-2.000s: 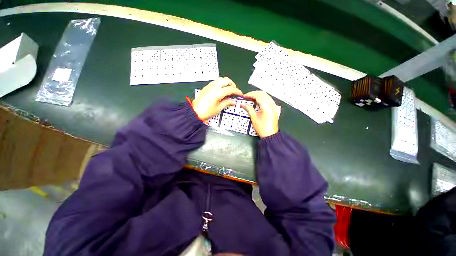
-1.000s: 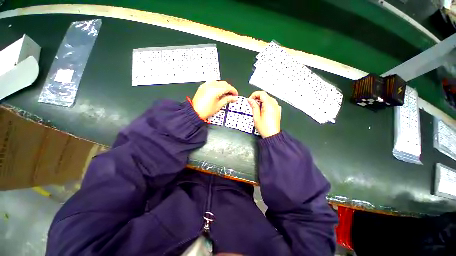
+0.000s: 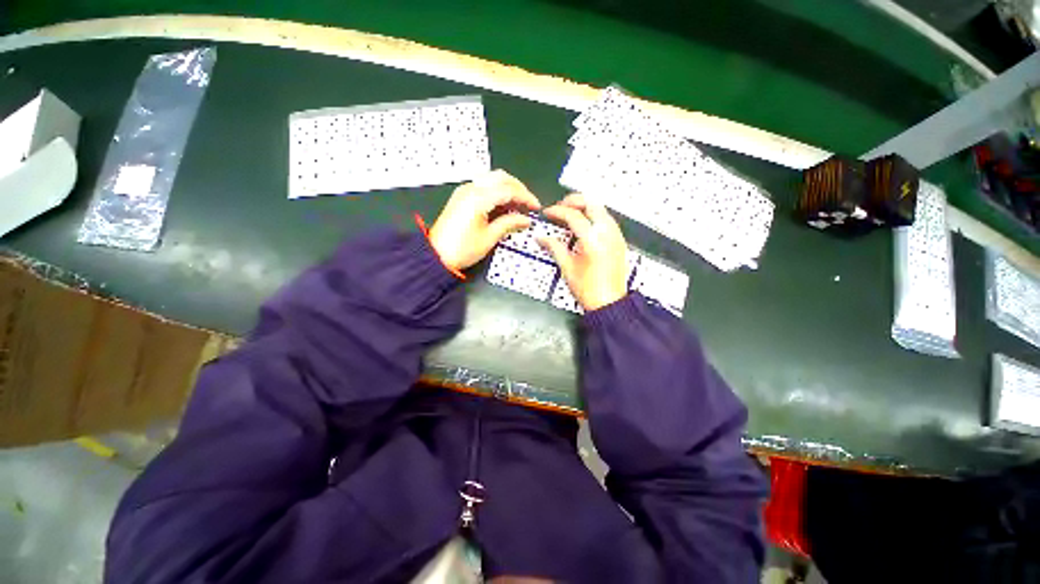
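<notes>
A white sheet with dark dividing lines and small dark marks [image 3: 522, 275] lies on the dark green bench in front of me, partly under my hands. Its right end shows beyond my right wrist. My left hand [image 3: 482, 221] is at its upper left, with thumb and fingertips together at the upper edge. My right hand [image 3: 592, 250] lies over its middle, with fingertips close to the left hand's. The fingertips seem to pinch the sheet's upper edge or a small piece there; which one is too small to tell.
A flat sticker sheet [image 3: 388, 147] lies behind my left hand, and fanned sheets [image 3: 673, 183] lie behind my right. Stacked black boxes [image 3: 858, 194] and bagged sheet packs [image 3: 925, 274] are at the right. An empty plastic bag [image 3: 148, 154] and a white carton [image 3: 37, 160] are at the left.
The sheet under my hands has shifted right, and its right end now shows past my right wrist. My fingertips have come closer together. The camera view has shifted slightly.
</notes>
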